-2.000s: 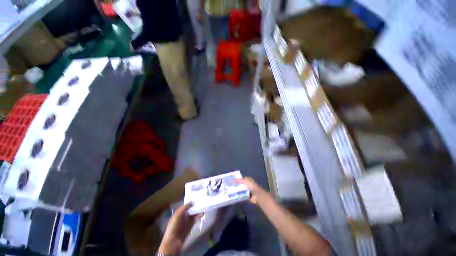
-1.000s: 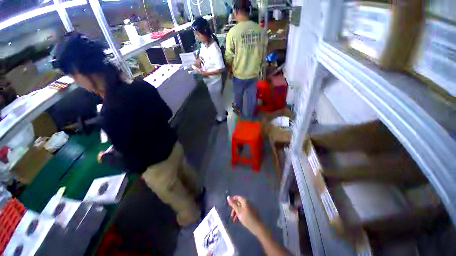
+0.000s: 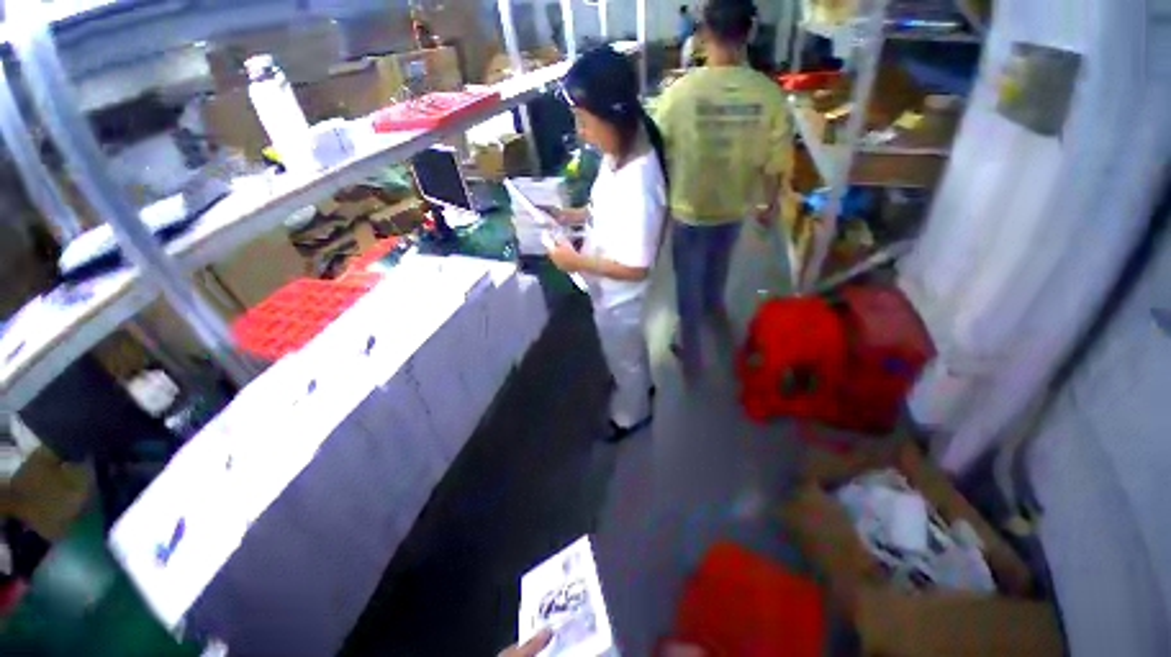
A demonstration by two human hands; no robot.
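Observation:
A white printed retail box (image 3: 566, 598) with a dark product picture is at the bottom centre, cut off by the lower edge. My left hand (image 3: 528, 644) holds it at its lower left side; only the fingers show. A small blurred bit of skin at the bottom edge, right of the box, may be my right hand (image 3: 685, 651); its state cannot be made out. A long row of white retail boxes (image 3: 276, 424) stands on the green bench at the left, picture faces up.
A person in white (image 3: 625, 231) stands beyond the row; another in yellow-green (image 3: 722, 141) is behind. A red stool (image 3: 749, 603), more red stools (image 3: 796, 359) and an open carton (image 3: 1014, 626) with white scraps are at right. Red trays (image 3: 298, 317) lie behind the row.
The view has moved forward along the aisle, past the person in black, who is out of view. My right hand, raised beside the box before, has dropped almost out of the picture.

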